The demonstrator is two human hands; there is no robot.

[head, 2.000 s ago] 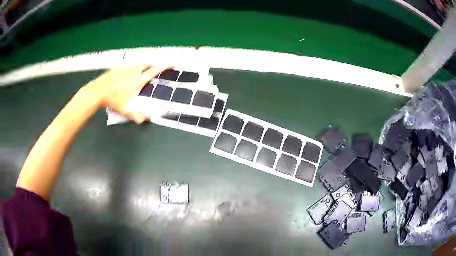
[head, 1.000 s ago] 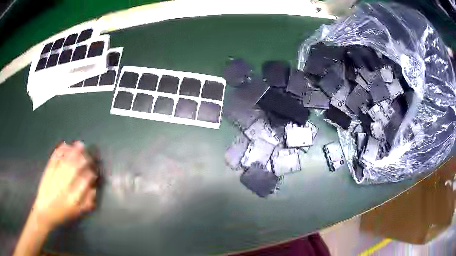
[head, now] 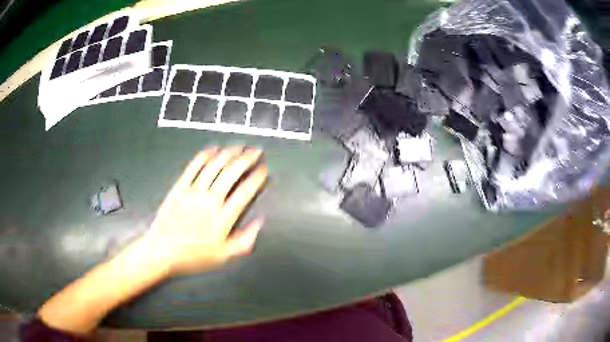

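Observation:
My left hand (head: pixel 211 210) reaches in from the lower left, palm down over the green bench (head: pixel 281 274). Its fingers are stretched and slightly apart, with the thumb out to the right. No held thing shows; what is under the palm is hidden. A white liner sheet with two rows of dark pads (head: pixel 239 102) lies just beyond the fingertips. A small grey plastic part (head: pixel 110 199) lies alone left of the hand. A loose pile of black and grey parts (head: pixel 366 204) lies to the right. My right hand is not in view.
A clear poly bag (head: pixel 568 127) full of dark parts lies open at the right, touching the pile. Overlapping liner sheets (head: pixel 63 97) lie at the upper left. A pale rail (head: pixel 174 8) edges the bench. A brown cardboard box (head: pixel 548 257) stands below the bench's right edge.
My left hand has moved right and opened from a closed shape. The small grey part now shows left of it. The view has shifted slightly; the sheets and pile look unchanged.

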